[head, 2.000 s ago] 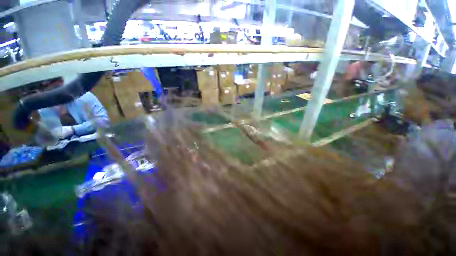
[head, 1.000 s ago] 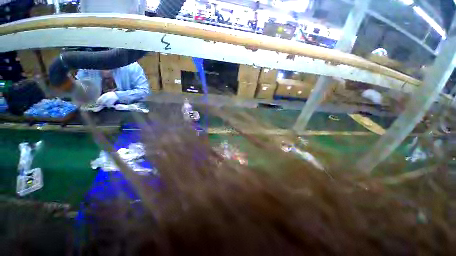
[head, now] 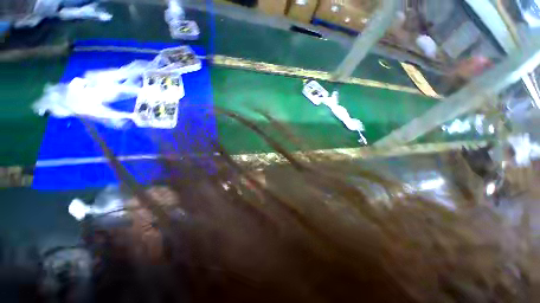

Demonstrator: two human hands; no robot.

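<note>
Three white open socket housings (head: 157,112) lie side by side on the blue mat (head: 118,168), partly overlapping, with bundled white cords (head: 89,94) trailing left in shiny film. A skin-toned, blurred shape, apparently my left hand (head: 151,222), shows through hair at the lower left. Another white cord bundle (head: 103,204) is beside it; whether the fingers grip it cannot be told. A pale, blurred object (head: 66,266) lies below on the dark bench. My right hand is not visible; brown hair covers the lower middle and right.
The green conveyor belt (head: 254,130) runs across, carrying another housing (head: 315,93) with its cord. One more housing (head: 183,28) lies on the far bench. A pale metal post (head: 438,106) crosses the right side. Cartons (head: 331,15) stand behind. Blurred white items lie at the right.
The view has tilted down, so the overhead rail and most of the opposite worker have left it. The mat, its housings and a skin-toned hand shape now show more closely.
</note>
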